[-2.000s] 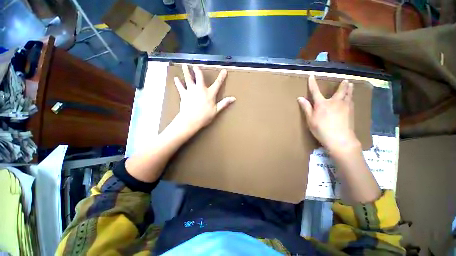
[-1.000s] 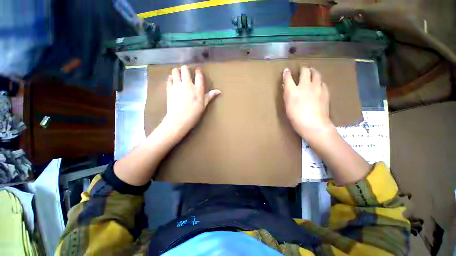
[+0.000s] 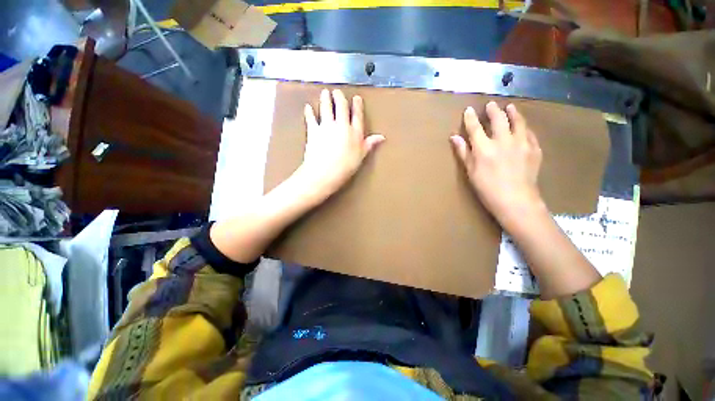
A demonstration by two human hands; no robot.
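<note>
A flat brown bag panel [image 3: 408, 196] with a notched right side lies on the pale press table [image 3: 244, 149]. Its far edge meets the silver strip of the press bar [image 3: 435, 74], which lies along the table's far edge. My left hand [image 3: 333, 149] rests flat on the panel's left part, fingers spread. My right hand [image 3: 502, 157] rests on its right part, fingers a little apart. Both hands are bare and grip nothing. The fingertips lie a little short of the bar.
A paper sheet [image 3: 592, 243] with handwriting lies at the table's right. A reddish-brown cabinet [image 3: 141, 149] stands left. An open cardboard box [image 3: 223, 22] is on the floor beyond. Brown material [image 3: 666, 274] lies at the right.
The green beam seen one second ago no longer shows; the silver strip does. The blue shape at the upper left has left that area. Both hands stay on the panel.
</note>
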